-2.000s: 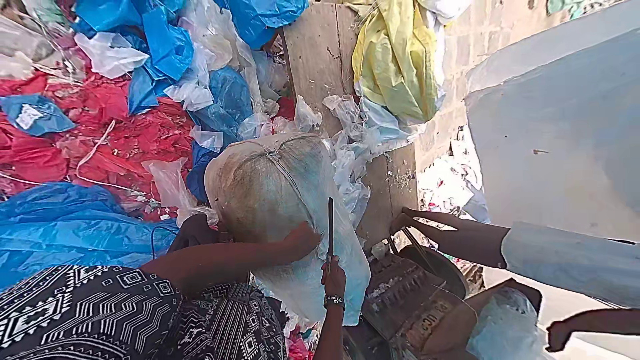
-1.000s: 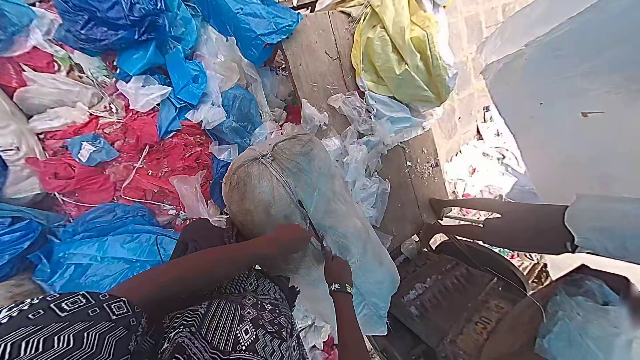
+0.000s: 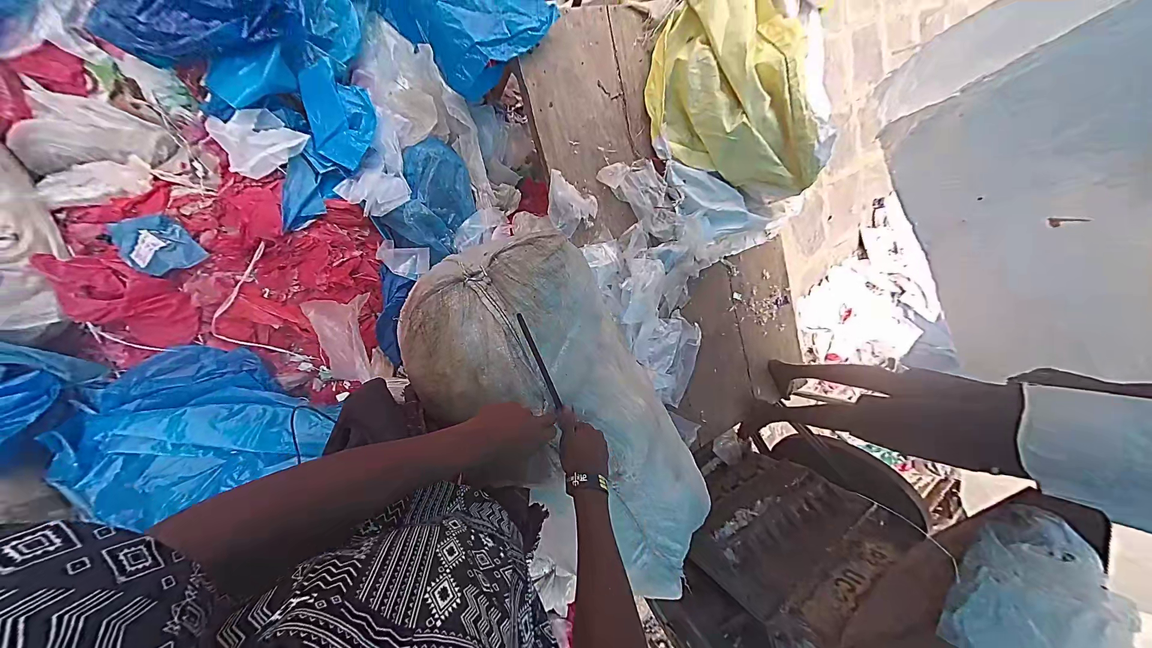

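A bulging, whitish woven sack lies in front of me, its upper end gathered and bound with a cord. My right hand grips a thin dark blade or rod, which slants up and left across the sack. My left hand is against the sack's near side, fingertips close to the base of that tool; whether they pinch the cord or the cloth cannot be seen.
Red plastic scraps, a blue sheet and other film lie left. Beyond the sack are a wooden plank and a yellow bag. At right, another person's hand is near a dark metal machine bearing writing.
The dark tool stood nearly upright two seconds ago, then tilted low against the sack; now more of its length shows, slanting up-left. My left hand has stayed by the sack.
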